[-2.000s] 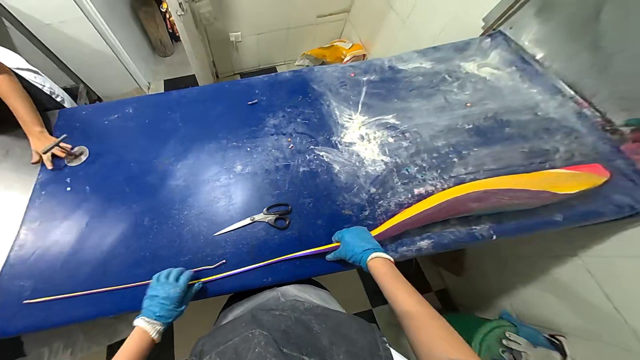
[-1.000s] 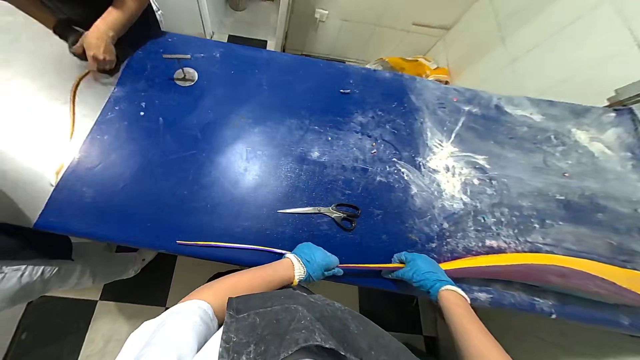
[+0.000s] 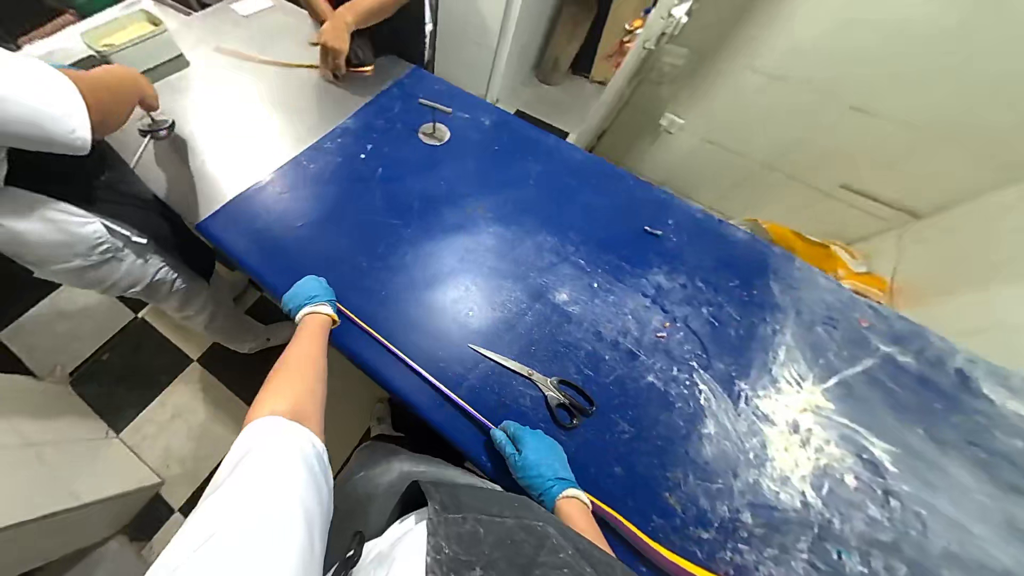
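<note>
A thin striped yellow and purple strand point(image 3: 416, 368) runs taut along the near edge of the blue table surface point(image 3: 384, 232). At its far left end my left hand point(image 3: 310, 298), in a blue glove, is closed around it. My right hand point(image 3: 534, 462), also gloved in blue, grips the strand lower down, close to my apron. Beyond that hand the strand widens into a thicker yellow and purple band point(image 3: 632, 534) that leaves the view at the bottom. Black-handled scissors point(image 3: 534, 382) lie partly open on the table, just beyond the strand and between my hands.
A metal disc with a T-shaped handle point(image 3: 434, 133) stands at the table's far left. Two co-workers are at the adjoining metal counter point(image 3: 240, 104), one handling a strip point(image 3: 268, 59). White powder point(image 3: 800, 432) covers part of the table's right side. A yellow bag point(image 3: 824, 256) sits beyond the far edge.
The view has swung left. My left hand is now farther from my right, with a longer stretch of strand between them. A co-worker at the left counter has come into view.
</note>
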